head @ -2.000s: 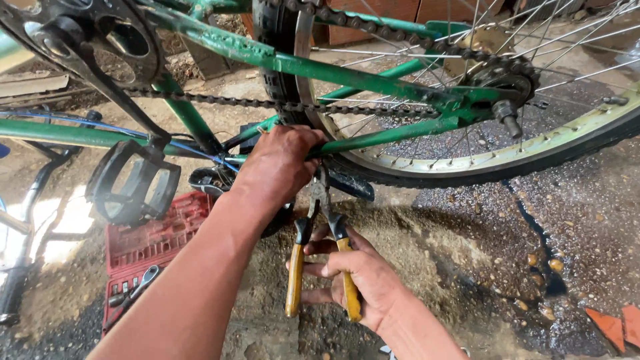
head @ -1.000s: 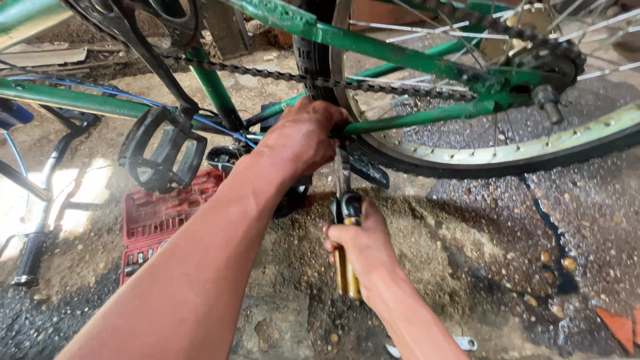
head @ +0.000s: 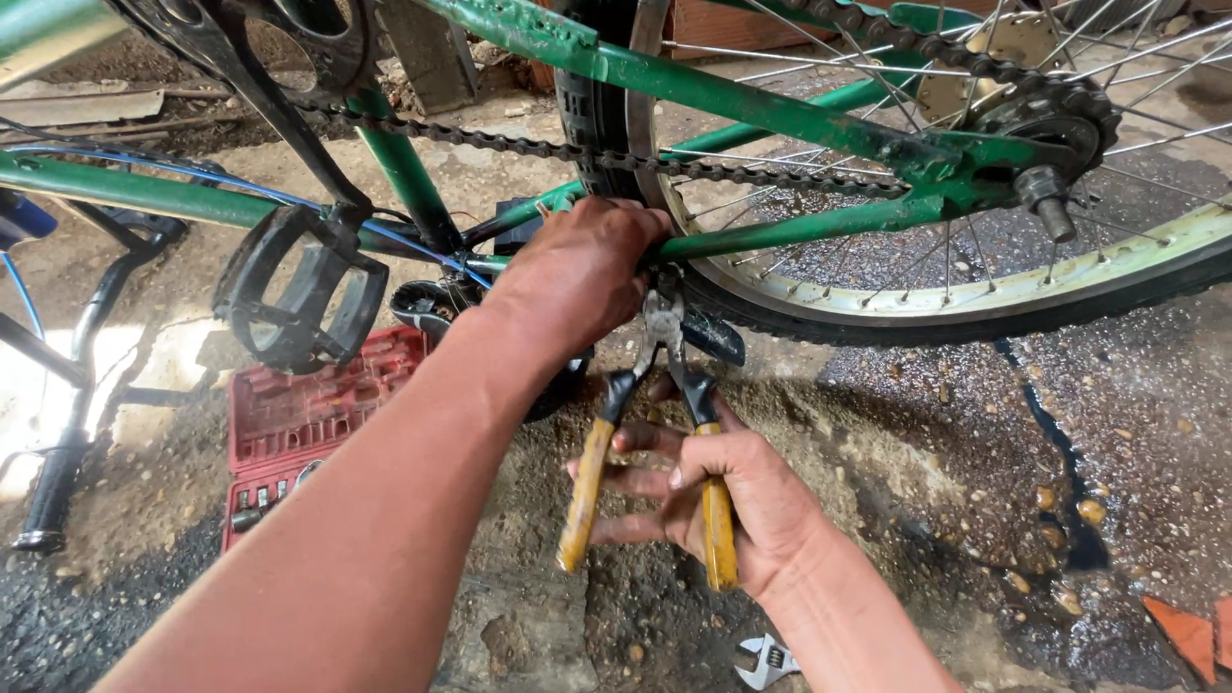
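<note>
A green bicycle frame (head: 770, 106) lies across the upper view, with its rear wheel (head: 866, 308), chain (head: 539, 146) and black pedal (head: 303, 289). My left hand (head: 582, 265) is closed around the frame tube beside the tyre; its fingertips are hidden. Just below it, my right hand (head: 712, 481) holds pliers with yellow handles (head: 664, 327). The handles are spread, and the jaws point up at the underside of the tube by my left hand. What lies between the jaws cannot be made out.
A red socket-set case (head: 318, 404) lies on the ground behind my left forearm. An adjustable wrench (head: 767, 662) is near my right wrist. Handlebars with a black grip (head: 58, 491) are at the left, broken orange tile pieces (head: 1184, 635) at the lower right.
The pliers' handles were spread two seconds ago, squeezed together in my right hand one second ago, and are spread again now. My left hand has stayed at the tube.
</note>
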